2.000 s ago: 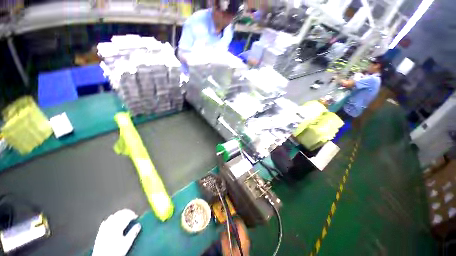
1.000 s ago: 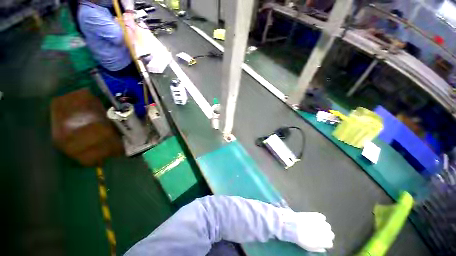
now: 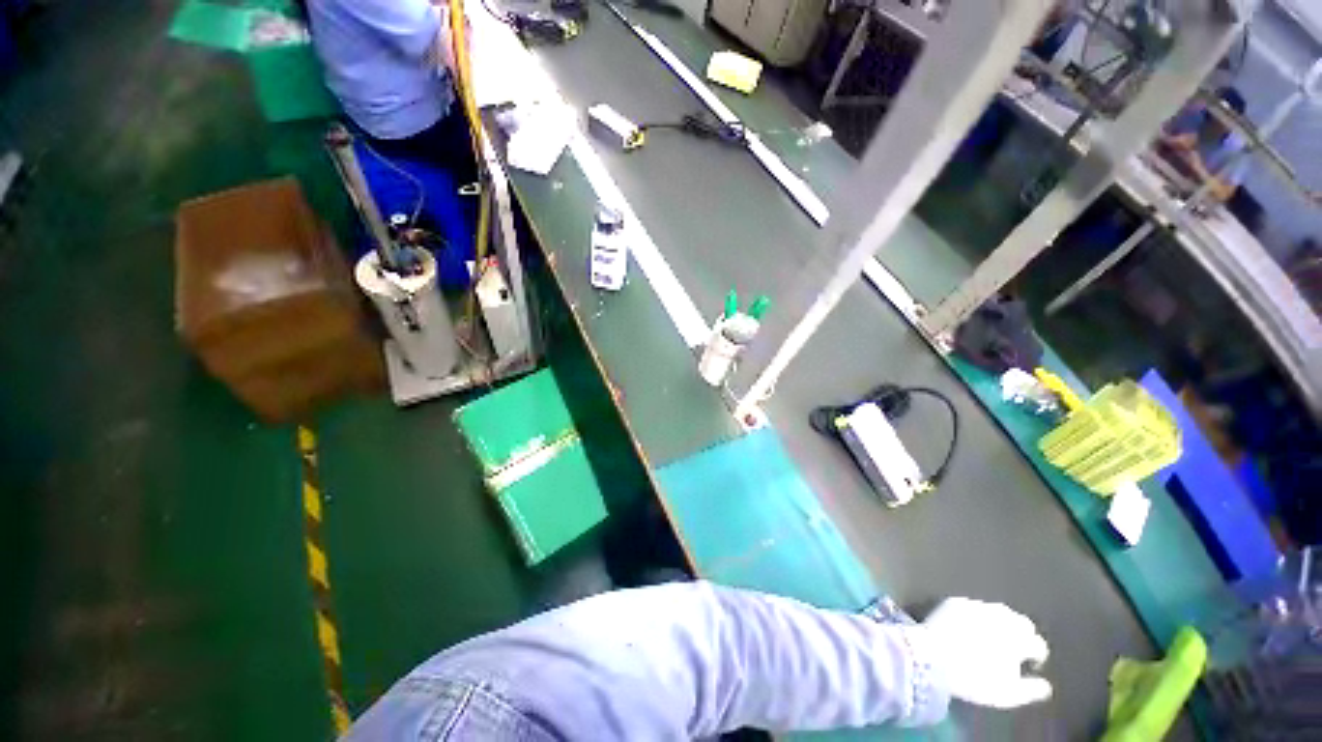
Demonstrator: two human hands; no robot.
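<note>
My left hand (image 3: 989, 652), in a white glove, reaches over the grey belt at the lower right. Its fingers are slightly apart and nothing shows in it. A silver-white power supply unit (image 3: 884, 452) with yellow ends lies on the belt beyond the hand, not touching it. Its black cord is looped beside it. A second unit (image 3: 615, 126) with a cord lies farther up the belt. My right hand is out of the picture.
A yellow-green divider bar (image 3: 1156, 693) lies right of my hand. White posts (image 3: 870, 218) rise at the belt. White bottles (image 3: 609, 249) stand on the near strip. Yellow sheets (image 3: 1113, 438) and a blue bin (image 3: 1212, 486) are on the far side. A person (image 3: 380, 65) is upper left.
The view has swung left from the soldering station, which is out of frame, as is my right hand. Over the last second my gloved hand stays over the belt edge, fingers more spread.
</note>
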